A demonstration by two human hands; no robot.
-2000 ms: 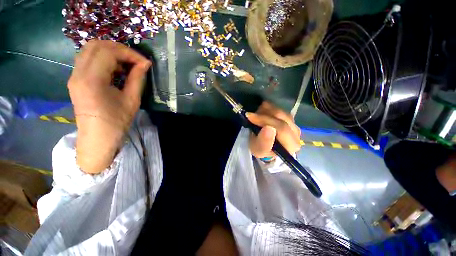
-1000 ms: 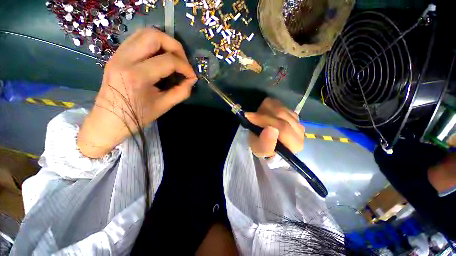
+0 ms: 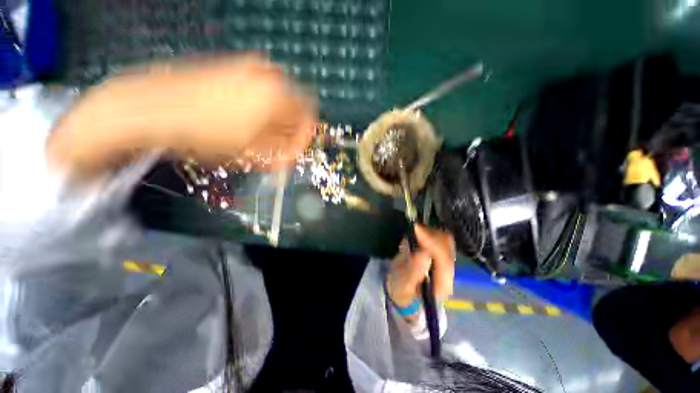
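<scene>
My right hand [image 3: 420,269] holds the soldering iron [image 3: 412,219] upright in the picture, its metal tip over or in the round tip-cleaning bowl [image 3: 370,163] with silvery bits inside. My left hand [image 3: 199,115] is raised, large and badly blurred, over the left of the bench; whether it holds anything cannot be told. It partly covers the dark red and silver parts [image 3: 220,201]. The small gold-and-white pieces [image 3: 326,180] lie between that hand and the bowl. The round work rest [image 3: 310,206] shows faintly below them.
A clear pocketed blister tray [image 3: 311,46] lies beyond the piles. The black fan [image 3: 459,207] stands right of the bowl. A thin silver bar [image 3: 449,87] lies behind the bowl. A green-and-silver reel [image 3: 638,251] is far right, near another person's arm [image 3: 688,338].
The view has shifted to show more of the bench's far side. My left hand has left the work rest and moved up and left. The iron has moved from the rest to the bowl.
</scene>
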